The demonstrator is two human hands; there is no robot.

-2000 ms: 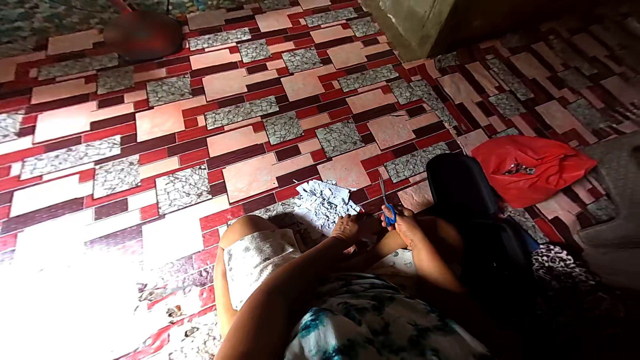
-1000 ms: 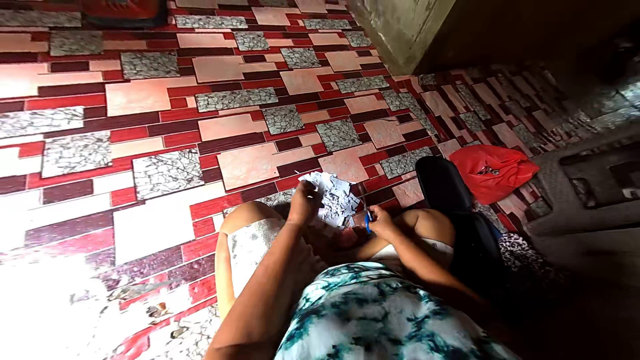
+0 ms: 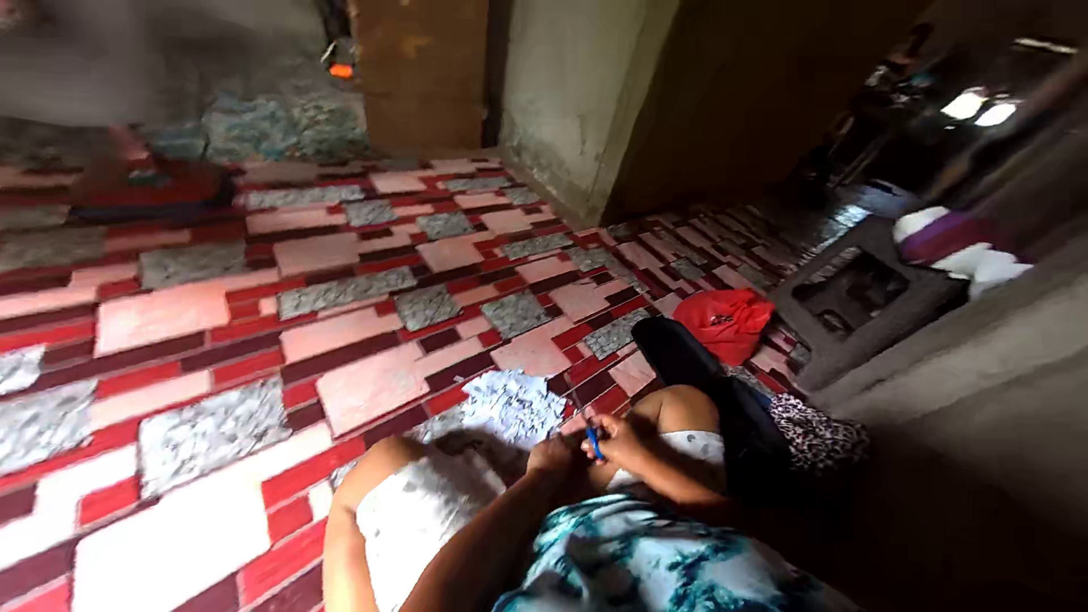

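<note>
Blue-handled scissors [image 3: 592,442] are in my right hand [image 3: 619,442], their blades pointing up and away from me over the patterned floor. Close on its left, between my knees, is my left hand [image 3: 551,455], its fingers curled near the scissors; whether it holds anything is too small to tell. Just beyond my left hand lies a heap of small white paper scraps [image 3: 512,408] on the floor.
A black open case [image 3: 680,348] lies beside my right knee, with a red plastic bag [image 3: 727,323] past it. A leopard-print cloth [image 3: 818,432] and a grey plastic piece of furniture [image 3: 875,297] are on the right. A wall corner [image 3: 586,110] stands ahead.
My left hand has come down from above the paper scraps, where it was one second ago, to beside my right hand. The view has tilted up, showing more of the room.
</note>
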